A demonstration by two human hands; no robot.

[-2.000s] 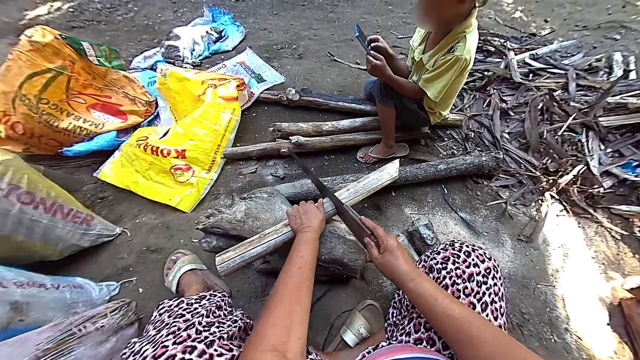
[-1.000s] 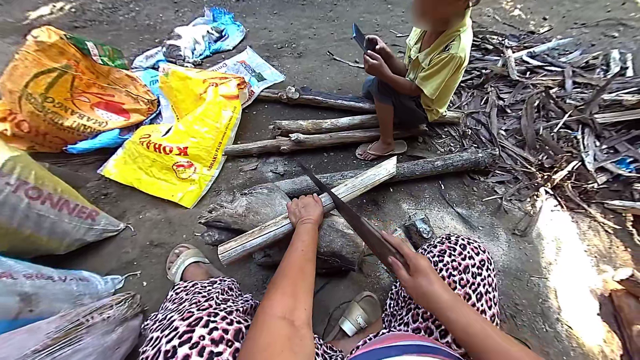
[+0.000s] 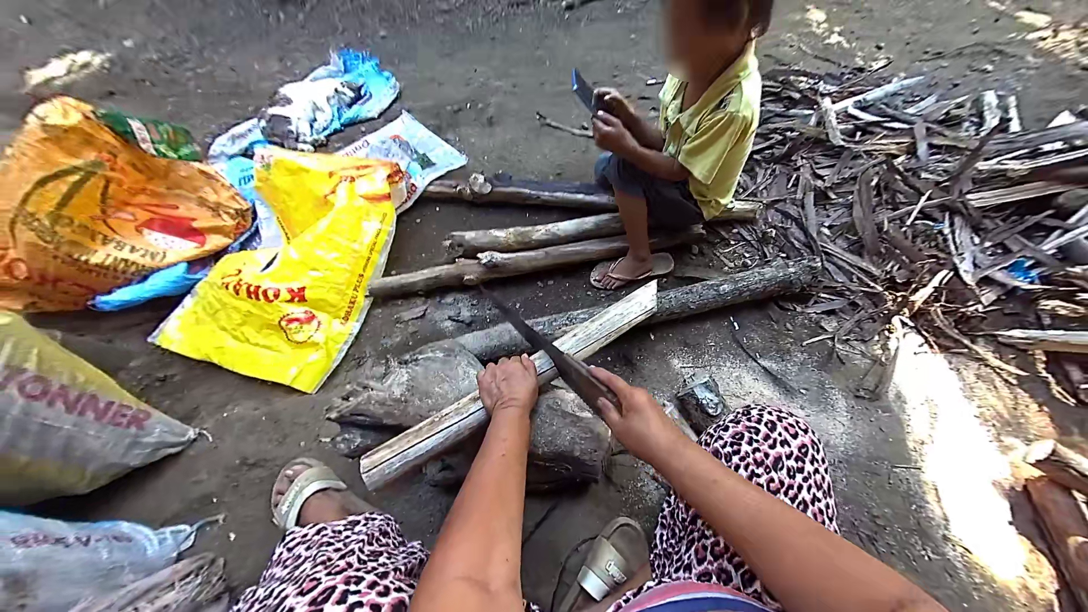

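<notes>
My left hand presses down on a split piece of pale wood, which lies slantwise over a thick log. A handsaw is gripped in my right hand; its dark blade crosses the wood just right of my left hand and points to the upper left. My fingers cover most of the saw's handle. The blade's teeth are too small to make out.
A person in a yellow shirt sits on poles ahead, holding a dark flat object. Another log lies behind the wood. Sacks are at left, a heap of wood scraps at right.
My right hand and the saw have shifted back and forth along the blade's line, nearer me a second ago and farther forward now. My left hand stays on the wood.
</notes>
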